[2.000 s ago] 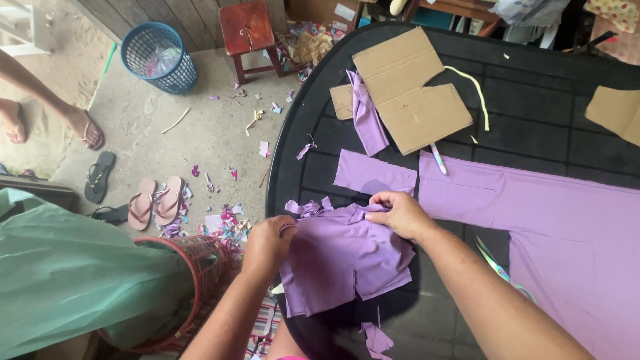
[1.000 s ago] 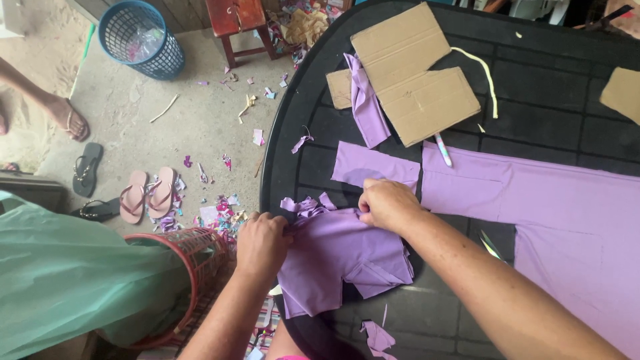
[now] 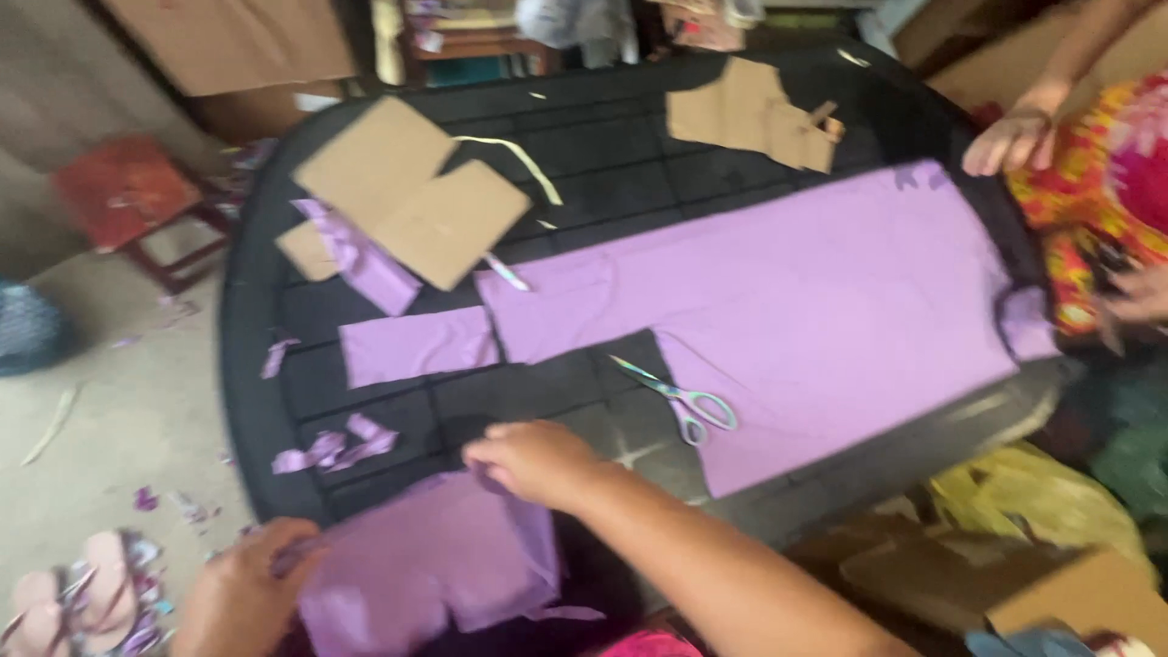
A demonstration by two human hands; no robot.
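A cut piece of purple fabric (image 3: 429, 557) is stretched between my two hands at the near left edge of the black table (image 3: 602, 119). My left hand (image 3: 255, 584), blurred, grips its left corner, and my right hand (image 3: 520, 461) pinches its upper right corner. Small purple scraps (image 3: 338, 447) lie just beyond it. Farther off are a purple rectangle (image 3: 420, 345) and a large purple cloth (image 3: 803, 283) spread flat. Scissors (image 3: 684, 397) rest by that cloth's near left edge, and a white marker (image 3: 506, 272) touches its far left corner.
Cardboard pieces (image 3: 411, 192) and a cardboard pattern (image 3: 753, 114) lie on the table's far side. At the right edge are another person's hands (image 3: 1017, 141). A red stool (image 3: 128, 192), pink flip-flops (image 3: 100, 584) and scraps are on the floor at left; boxes (image 3: 1077, 593) and a yellow bag (image 3: 1040, 497) are near right.
The view has swung right, bringing in the whole large cloth and the other person's hands. My hands have drawn the held fabric nearer, apart from the small scraps it adjoined before.
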